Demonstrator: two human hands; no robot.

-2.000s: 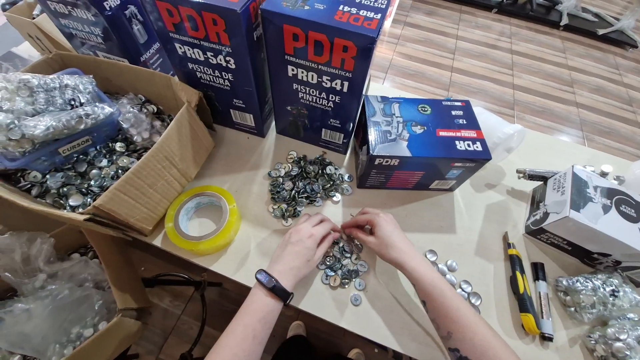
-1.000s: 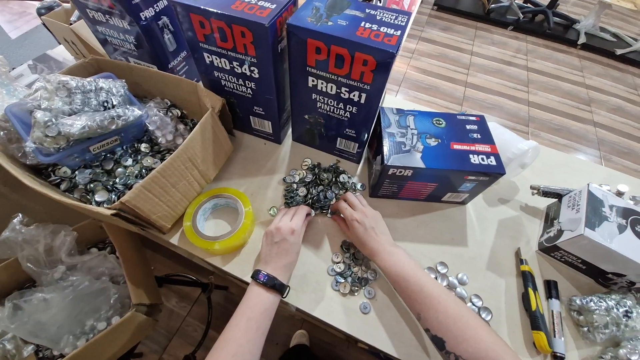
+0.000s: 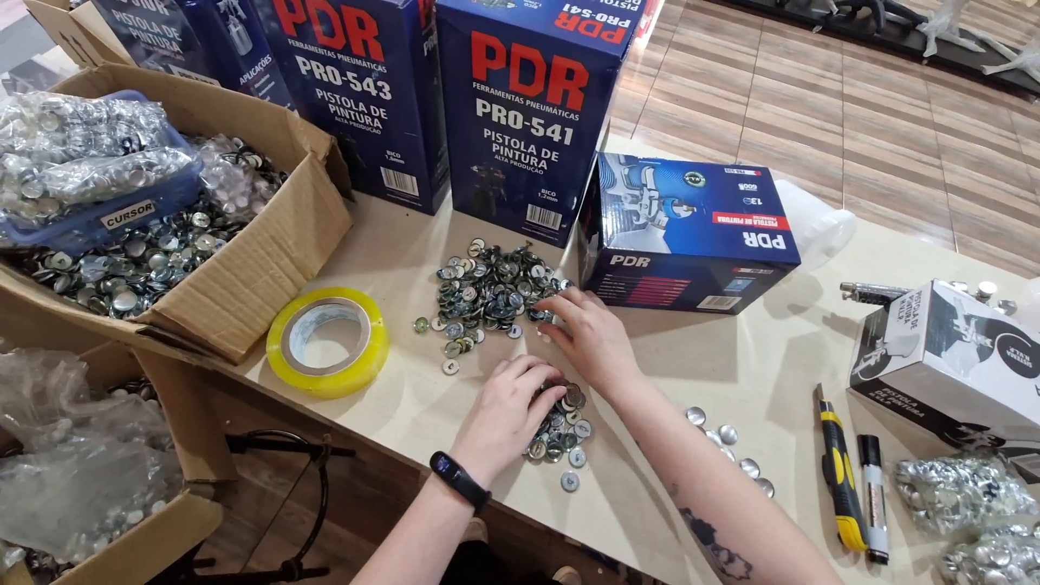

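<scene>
Two heaps of small round metal button parts lie on the pale table. My right hand (image 3: 585,337) is at the right edge of the larger heap (image 3: 487,288), fingers curled against its pieces. Over the upper left part of the smaller heap (image 3: 561,439) rests my left hand (image 3: 512,410), its fingers bent and partly hiding the pieces. Whether either hand pinches a piece cannot be made out. Right of my right forearm lie several domed silver caps (image 3: 727,435). A roll of yellow tape (image 3: 327,341) lies left of the heaps.
Blue spray gun boxes (image 3: 520,122) stand behind the heaps, with another blue box (image 3: 691,236) beside them. Cardboard boxes (image 3: 252,284) of metal parts are at left. To the right are a utility knife (image 3: 841,471), a marker (image 3: 873,496), a white box (image 3: 942,366) and bagged caps (image 3: 963,491).
My hands were close together at the larger heap one second ago. They are now apart, the left one down over the smaller heap, the right one at the larger heap's right side.
</scene>
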